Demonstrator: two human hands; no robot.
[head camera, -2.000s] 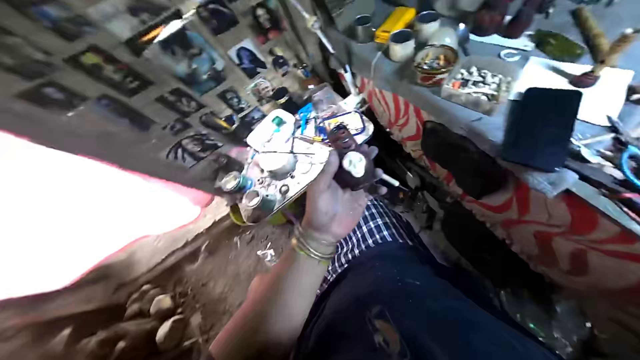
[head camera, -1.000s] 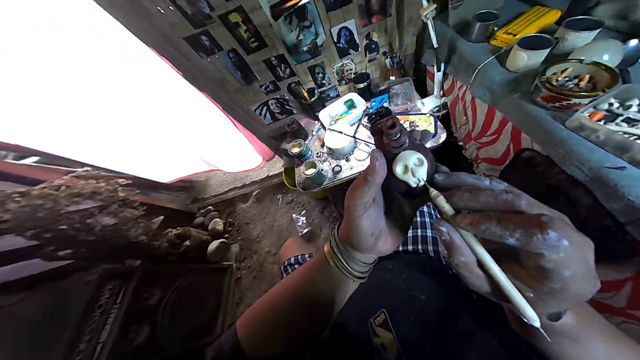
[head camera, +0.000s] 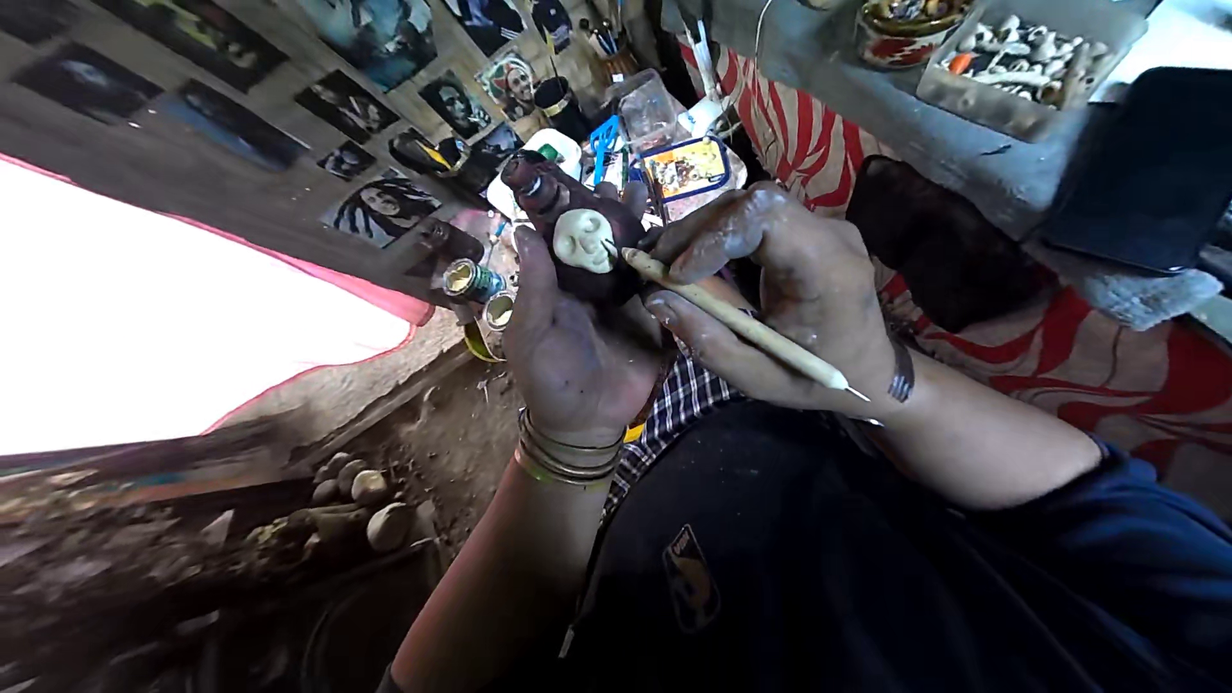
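Observation:
My left hand (head camera: 587, 361), with several bangles at its wrist, is closed around a dark brown sculpted piece (head camera: 539, 188) that has a neck-like top. On the side of the piece facing me sits a pale skull face (head camera: 584, 241). Between the thumb and fingers of my right hand (head camera: 780, 298) is a light-coloured modelling tool (head camera: 741, 327) with a thin point at each end. Its upper tip is at the right edge of the skull, by the mouth; whether it touches is hard to tell. The lower point sticks out near my right wrist.
Beyond my hands stand small open jars (head camera: 467, 279), a clear plastic container (head camera: 650, 111) and a blue-rimmed tray (head camera: 685, 168). At the upper right, a plastic box of small pale pieces (head camera: 1030, 58) and a dark flat object (head camera: 1145, 173) rest on a ledge. Rounded stones (head camera: 388, 526) lie lower left.
Two seconds ago my right hand was not clearly seen; one second ago it held the tool at the skull's lower edge. Now the tool tip is at the skull's right side. The view has shifted.

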